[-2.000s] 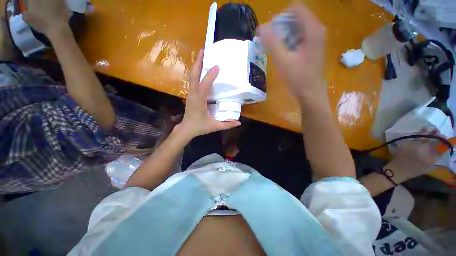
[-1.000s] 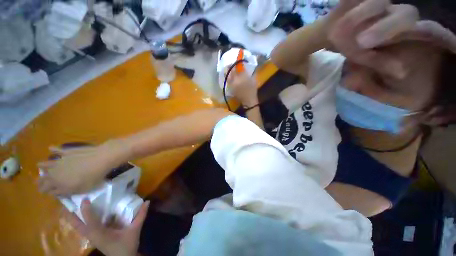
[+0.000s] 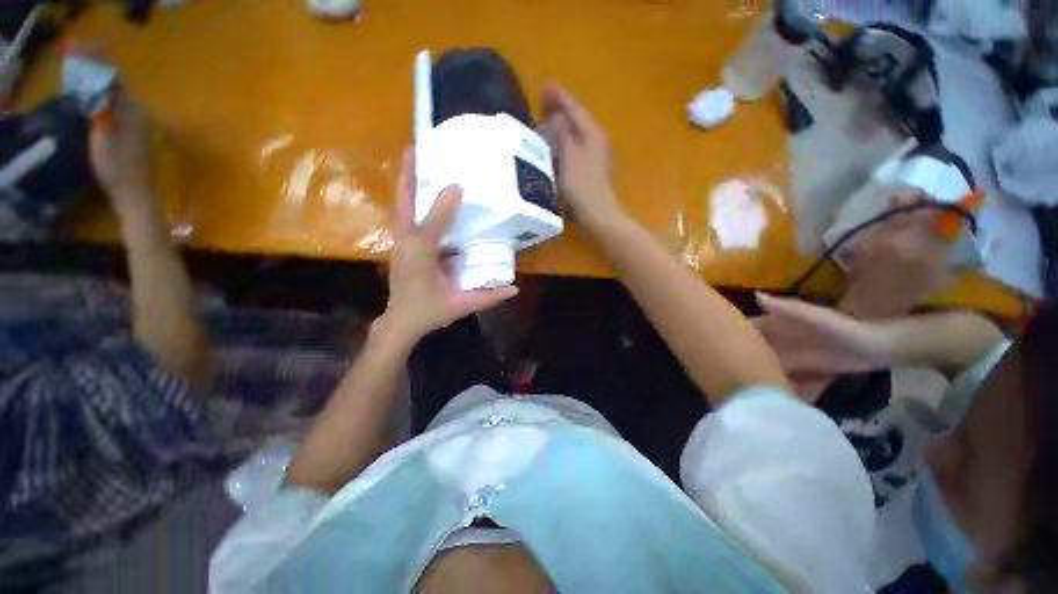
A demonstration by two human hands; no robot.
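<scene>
A white security camera (image 3: 482, 174) with a black rounded head (image 3: 478, 87) is held at the bench's near edge, head pointing away from me. Its flat white antenna (image 3: 424, 107) runs along the left side, and a dark label (image 3: 535, 183) shows on the right side. My left hand (image 3: 432, 250) grips the body and round white base from the left and below. My right hand (image 3: 580, 157) is at the camera's right side, slightly blurred. Its fingertips are by the black head; whether they touch or hold anything is hidden.
A cotton wad (image 3: 711, 108) and a bottle (image 3: 754, 60) lie on the orange bench (image 3: 337, 128). At right, a neighbour's hands are near a white unit (image 3: 917, 186), a black cable and an orange tool (image 3: 961, 216). Another person's arm (image 3: 151, 232) is at left.
The view has swung back from the right-hand neighbour to the bench. The cloth seen in my right hand two seconds ago is no longer visible. My left hand still holds the camera.
</scene>
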